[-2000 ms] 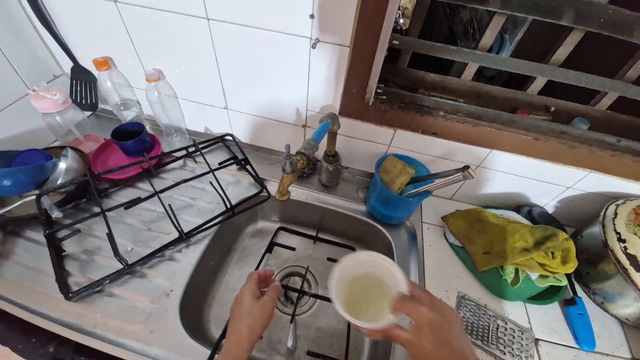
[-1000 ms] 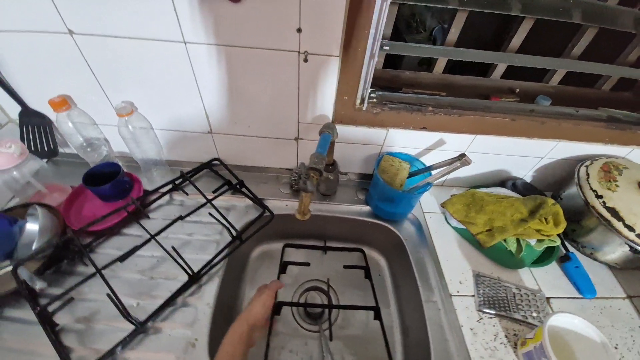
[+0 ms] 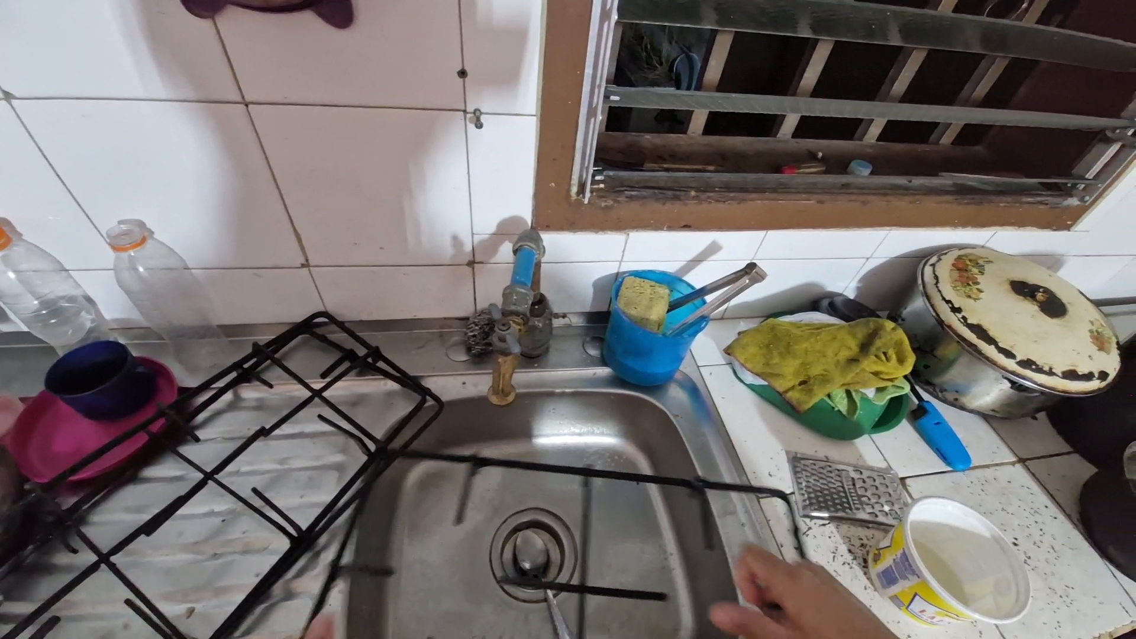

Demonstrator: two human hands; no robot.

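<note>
A black metal stove grate [image 3: 590, 470] spans the steel sink basin [image 3: 426, 532], raised above its floor. My right hand [image 3: 785, 595] is at its right side, fingers curled; blur hides whether they grip the bar. Only a fingertip of my left hand [image 3: 319, 627] shows at the bottom edge, by the grate's left side. A metal spoon [image 3: 534, 552] lies over the drain. Another black grate [image 3: 213, 470] rests on the ribbed drainboard. The brass tap [image 3: 503, 373] stands behind the basin. A white and yellow plastic tub [image 3: 967, 559] with cloudy liquid sits to the right of my right hand.
A blue plastic container [image 3: 643, 351] holds a sponge [image 3: 643, 303] and metal tongs [image 3: 714, 297]. Right of it are a yellow-green cloth [image 3: 821, 355], a metal grater [image 3: 848, 488], a blue-handled utensil [image 3: 941, 435] and a lidded pot [image 3: 1003, 328]. A dark blue cup [image 3: 98, 380] and clear bottles [image 3: 160, 284] stand left.
The tub went from my right hand to the right counter. The grate that lay in the basin is now lifted across it. My right hand has come back into view beside it.
</note>
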